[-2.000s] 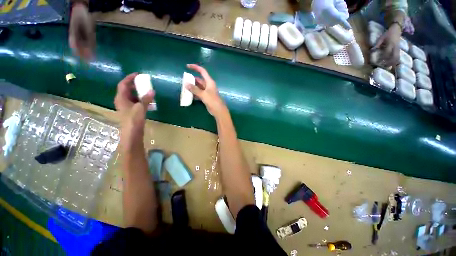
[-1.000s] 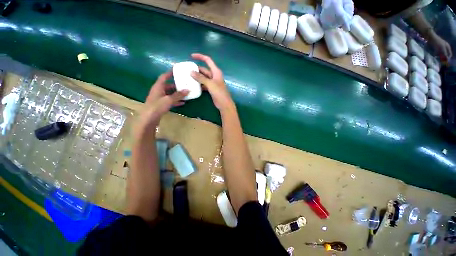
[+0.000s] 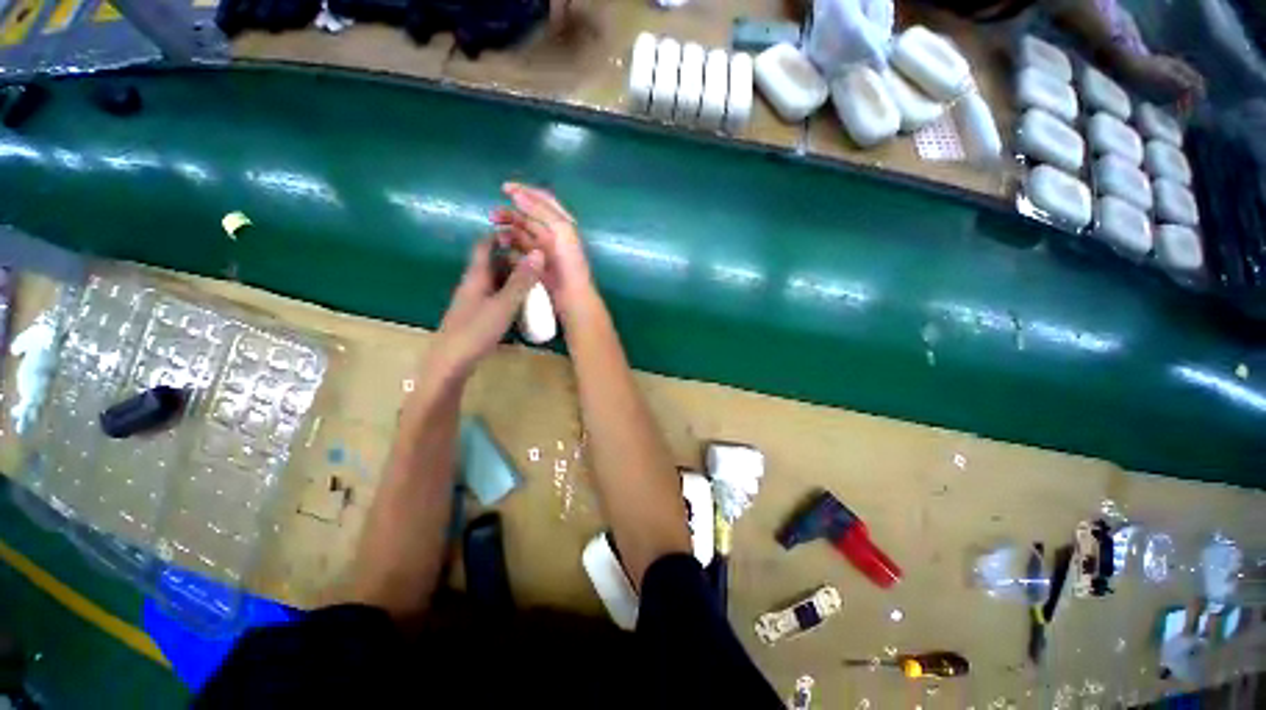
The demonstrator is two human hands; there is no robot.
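My left hand (image 3: 489, 302) and my right hand (image 3: 546, 239) are together over the green conveyor belt, around a white housing (image 3: 537, 316). Only the housing's lower end shows below the fingers. The rest is hidden by the hands. The fingers of my right hand point up and away, and my left hand presses from the left side.
A clear blister tray (image 3: 208, 402) holds a black housing (image 3: 142, 412) at the left. A pale blue-green block (image 3: 485, 462), red-and-black tool (image 3: 843, 538), screwdriver (image 3: 933, 664) and pliers (image 3: 1051, 599) lie on the cardboard bench. White housings (image 3: 1058, 196) stand opposite, near a person's hand (image 3: 1169, 78).
The hands first held two white pieces apart. They came together on one rounded housing, then turned it so that it is now mostly covered. The coworker's hand at the upper left has left view.
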